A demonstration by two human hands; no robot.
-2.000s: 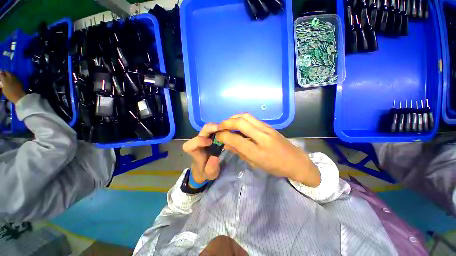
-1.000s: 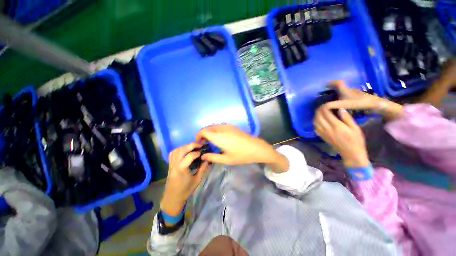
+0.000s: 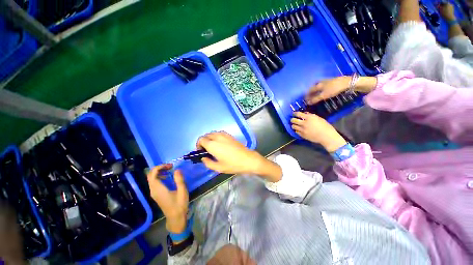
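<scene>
My right hand (image 3: 223, 152) holds a small black unit (image 3: 196, 156) over the near part of the blue centre tray (image 3: 124, 103). A thin silver tip on the unit points left. My left hand (image 3: 170, 196) is just left of the tip, thumb and fingers apart, over the tray's near left edge. Whether its fingertips touch the tip is unclear. A few black units (image 3: 185, 68) lie at the tray's far end.
A clear box of green boards (image 3: 244, 88) stands right of the centre tray. Beyond it, a person in pink reaches into the right tray (image 3: 306, 62) holding rows of black units. A heaped blue bin (image 3: 148, 207) is at left. A green belt (image 3: 129, 36) runs behind.
The view has swung right. My hands have moved apart, from together on the black piece to the right alone holding a black unit. The person in pink has come into view.
</scene>
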